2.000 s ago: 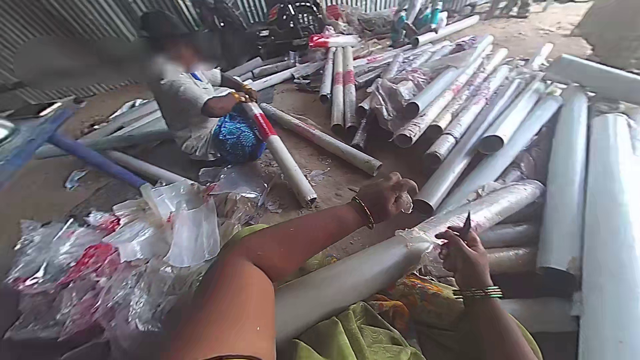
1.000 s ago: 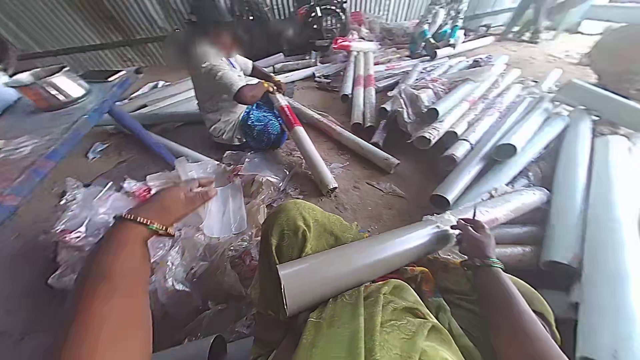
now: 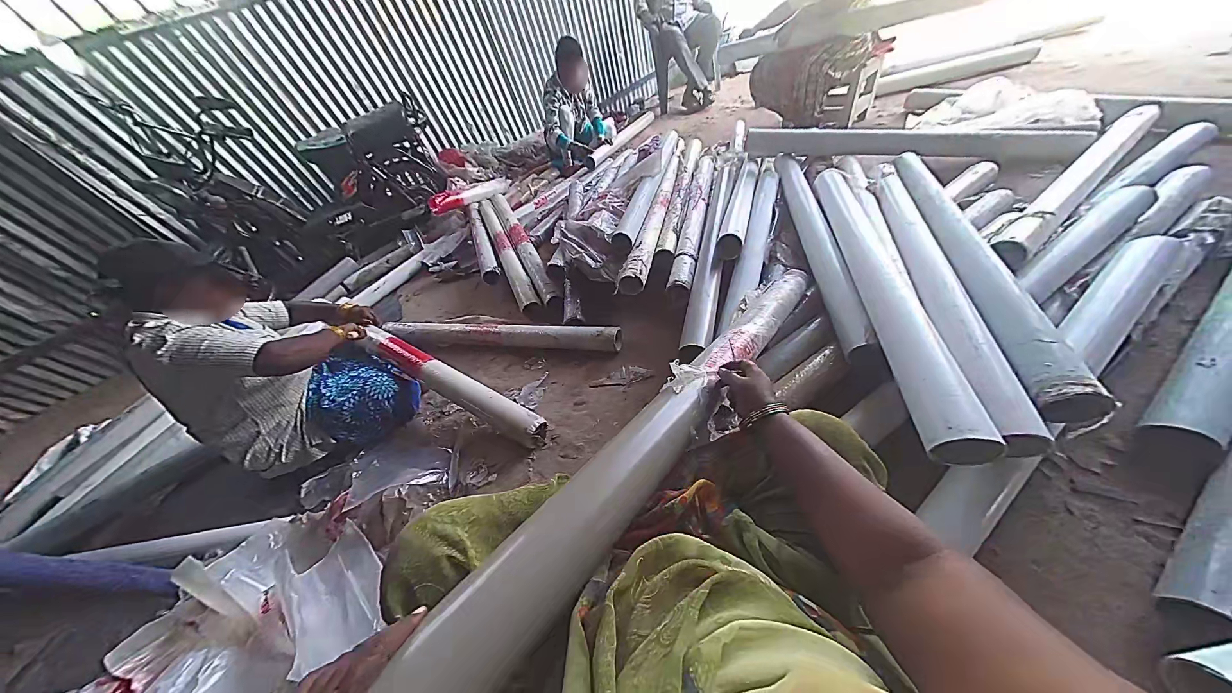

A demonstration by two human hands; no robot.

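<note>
A grey plastic pipe [image 3: 577, 510] lies slantwise across my lap. Its far part is still wrapped in clear film with red print [image 3: 746, 342], and the film's torn edge is bunched midway along. My right hand [image 3: 746, 387] is at that edge with fingers closed on the film; a small dark pointed thing shows at the fingertips, too small to name. My left hand [image 3: 361, 659] rests against the pipe's near left side at the bottom edge, its fingers partly hidden. Crumpled clear film [image 3: 332, 597] lies just left of it.
Many grey pipes [image 3: 914, 318] lie in rows ahead and to the right. On the left a seated person [image 3: 221, 356] holds a red-banded pipe [image 3: 462, 385]. Another person [image 3: 573, 106] crouches farther back. Motorcycles [image 3: 356, 164] stand by the corrugated metal wall [image 3: 462, 58].
My left hand has come from the film pile, where it held a piece of film, to the pipe's near part. The pipe's near end has dropped out of view. The view has swung right.
</note>
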